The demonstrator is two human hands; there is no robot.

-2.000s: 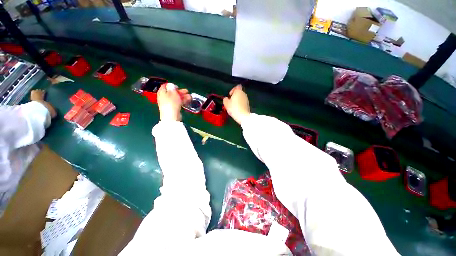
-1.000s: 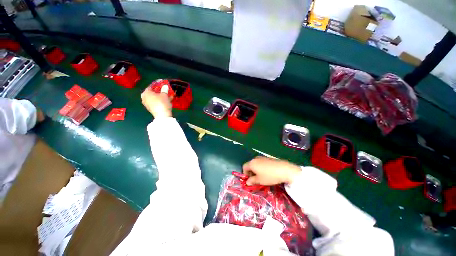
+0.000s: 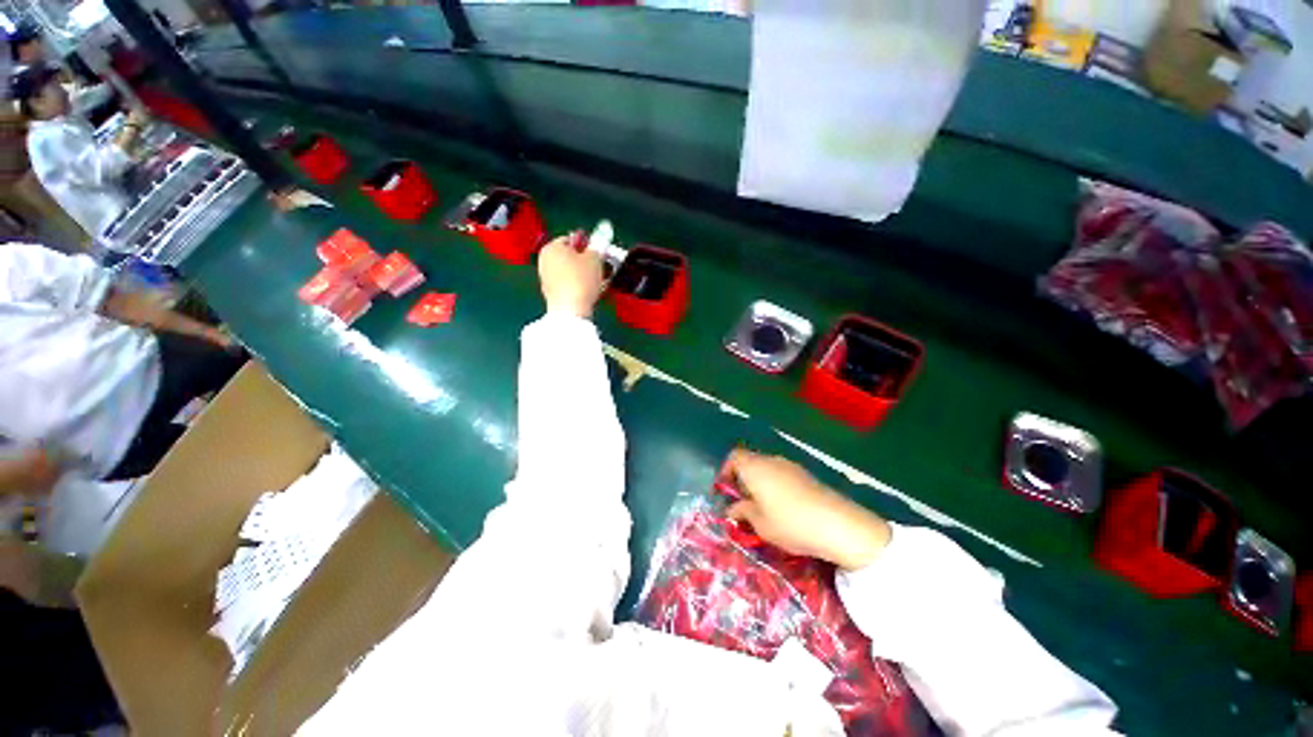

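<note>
My left hand [image 3: 570, 277] is over the belt, left of an open red box [image 3: 651, 291]. It is closed on something small and red, probably the leaflets; a white tip shows at its thumb. My right hand [image 3: 785, 504] is at the mouth of the clear polybag of red accessories [image 3: 756, 593], fingers pinched on a red accessory [image 3: 730, 487]. My right hand partly hides it. Another open red box [image 3: 861, 374] stands farther right, with a silver case with a dark round centre [image 3: 769, 337] beside it.
Red leaflet stacks [image 3: 346, 274] lie at left on the green bench [image 3: 468, 377]. More red boxes and silver cases line the belt. A carton [image 3: 159, 576] with white paper is lower left. Two dark red bags [image 3: 1138, 274] and a hanging white sheet [image 3: 850, 108] are behind. Workers are at left.
My right hand has gone from a box on the belt to the polybag and its fingers are still there. My left hand stays near the boxes. The view has turned left, showing more workers.
</note>
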